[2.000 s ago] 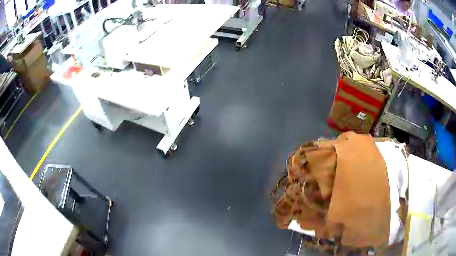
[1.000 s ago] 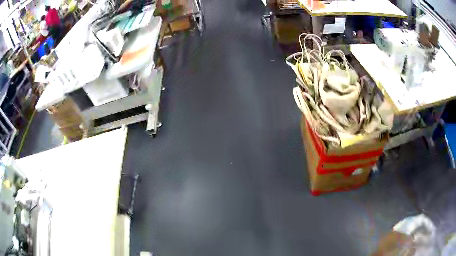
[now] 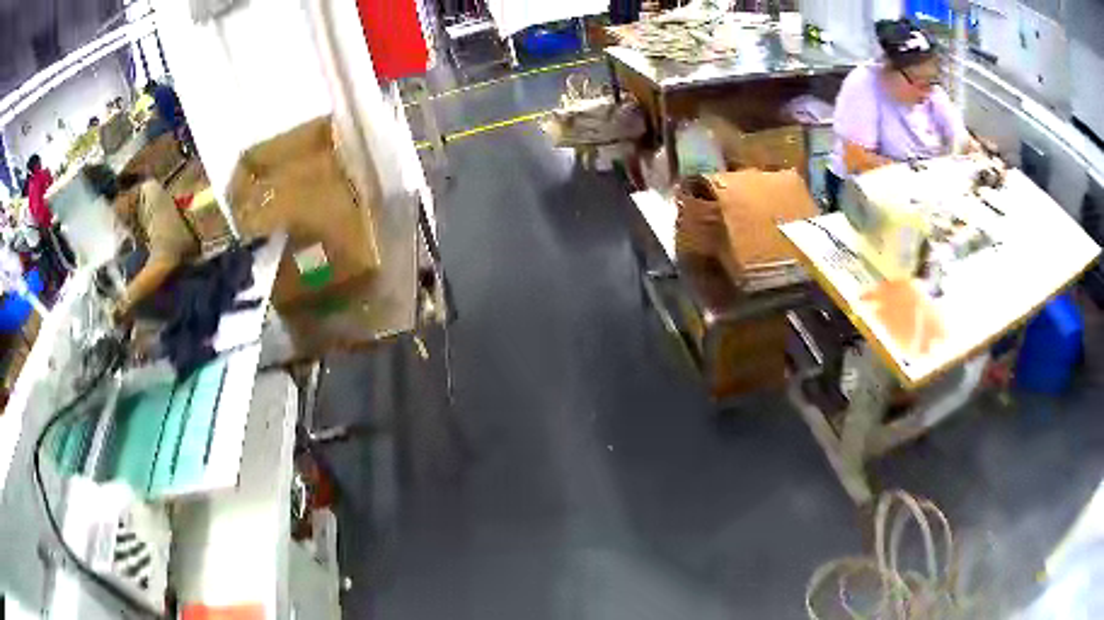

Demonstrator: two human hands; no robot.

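Observation:
Neither of my hands is in the picture. Nearest in front of me, at the bottom right, are looped cream handles (image 3: 910,551), cut off by the lower edge. To the right stands a white sewing table (image 3: 1017,273) with a pale sewing machine (image 3: 887,224) and a flat tan piece (image 3: 902,313) on it. Beside it, a stack of tan-brown panels (image 3: 763,218) leans on a low shelf.
A grey floor aisle (image 3: 521,400) runs ahead between tables. On the left are an open cardboard box (image 3: 309,230), a table with green strips (image 3: 151,424) and a seated person (image 3: 157,236). A person in a light top (image 3: 890,121) sits at right. A cream bundle (image 3: 593,127) stands farther ahead.
The view has moved forward along the aisle. The box of cream bag pieces has slid to the lower right edge, leaving handles visible. The cardboard box and panel stack have come into view.

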